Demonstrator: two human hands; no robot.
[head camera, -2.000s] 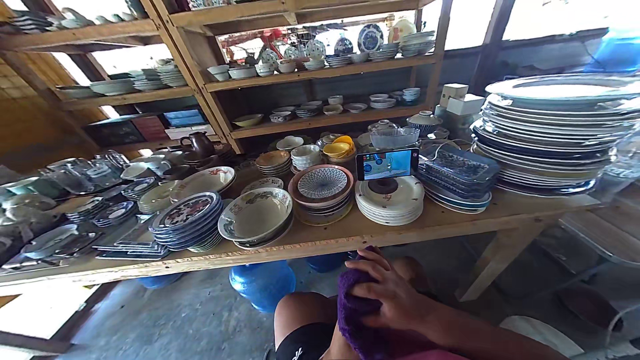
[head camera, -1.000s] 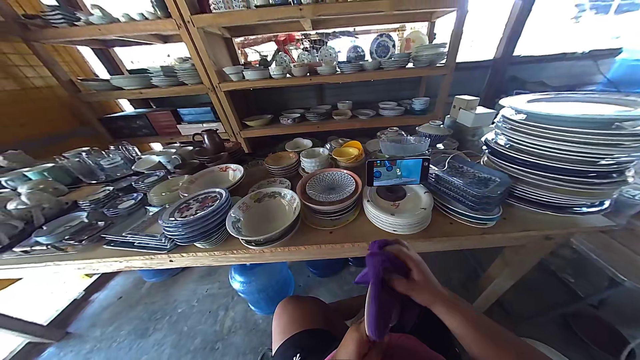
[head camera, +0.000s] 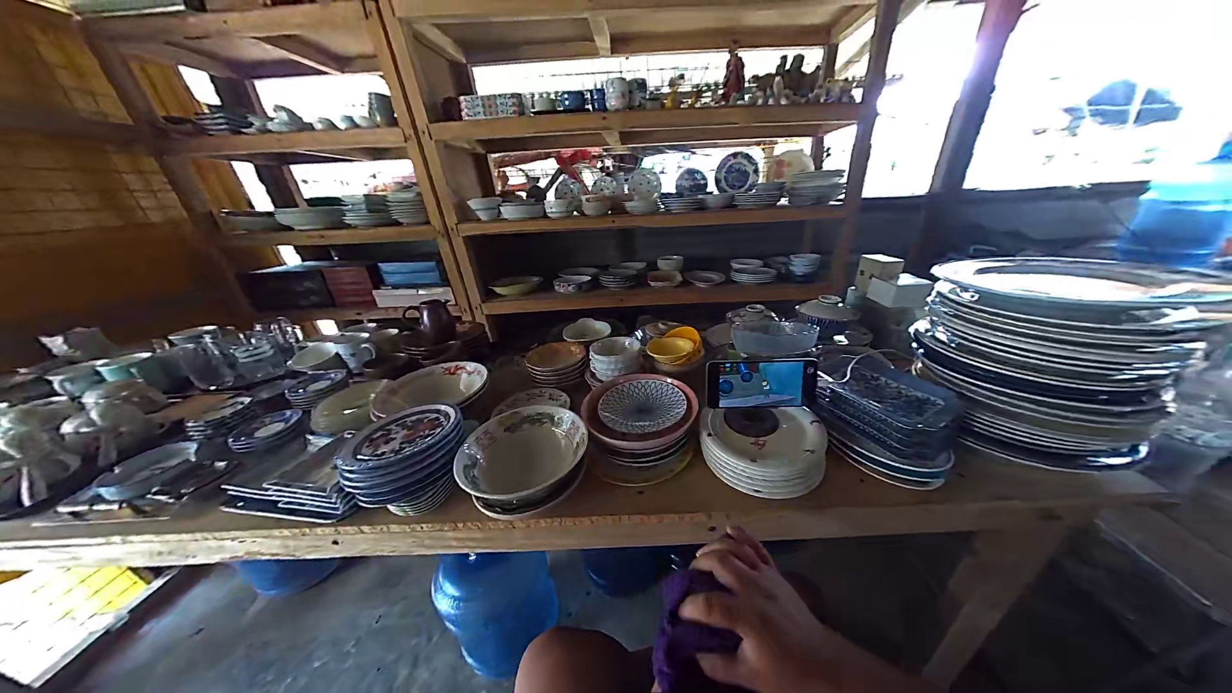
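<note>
A purple cloth (head camera: 685, 626) is bunched over the lap, below the front edge of the table. My right hand (head camera: 746, 611) lies over it with bent fingers gripping it. My left hand cannot be made out; the cloth or the bottom of the view hides it. Beyond the cloth, a stack of white plates (head camera: 765, 452) stands near the table's edge, with a smartphone (head camera: 760, 384) propped upright behind a dark round piece on top. To its left are a pink-rimmed bowl (head camera: 643, 406) and a floral oval bowl (head camera: 520, 452), each on a stack.
The wooden table (head camera: 616, 529) carries many dishes, including a tall stack of large plates (head camera: 1059, 366) at the right and blue patterned plates (head camera: 399, 438) at the left. Wooden shelves (head camera: 654, 223) with crockery stand behind. A blue water jug (head camera: 496, 606) sits under the table.
One second ago the purple cloth hung more upright, with a hand low on it; now it is bunched under my right hand. The view has tilted up.
</note>
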